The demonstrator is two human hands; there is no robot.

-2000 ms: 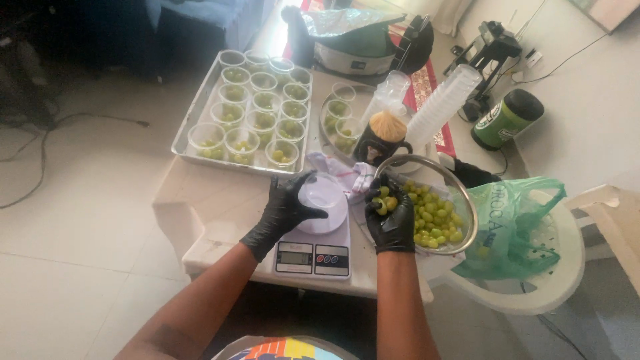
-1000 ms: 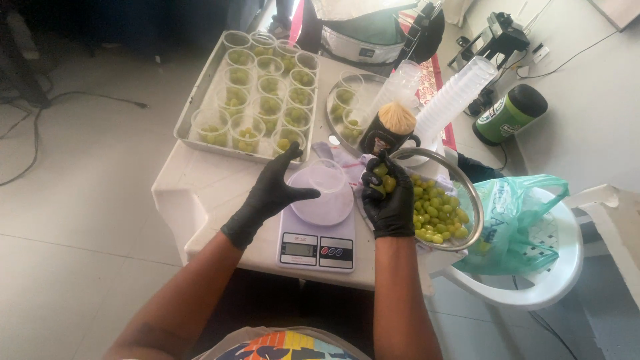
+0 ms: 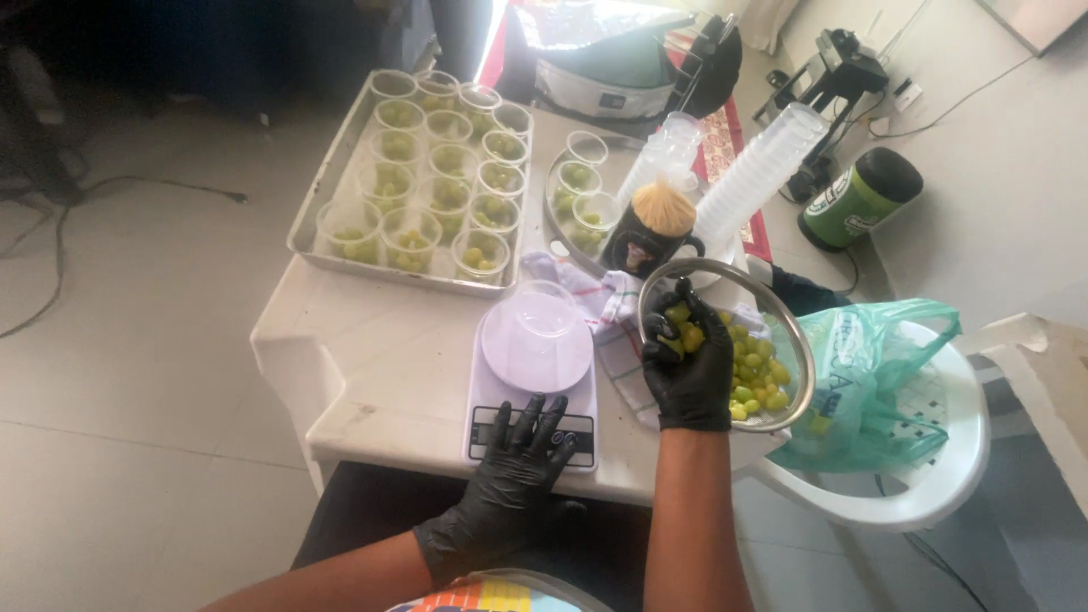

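Observation:
My left hand (image 3: 518,476), in a black glove, lies with fingers spread over the control panel of a white digital kitchen scale (image 3: 473,425). On the scale's round platform stands a clear plastic cup (image 3: 545,309) with no grapes visible inside. My right hand (image 3: 690,361), gloved too, is closed around several green grapes (image 3: 692,338) above the left part of a metal strainer (image 3: 806,374). More grapes (image 3: 753,374) fill the strainer beside it. Cups of grapes stand in rows in a metal tray (image 3: 302,229) at the upper left.
Behind the strainer are a black mug (image 3: 633,246), stacked clear cups (image 3: 756,174) and a round metal tray (image 3: 552,191) with several cups. A checked cloth (image 3: 586,289) lies by the scale. A green plastic bag (image 3: 875,340) rests on a white chair (image 3: 965,450) at the right.
My left hand has moved from beside the cup down onto the scale's panel. My right hand still holds grapes over the strainer.

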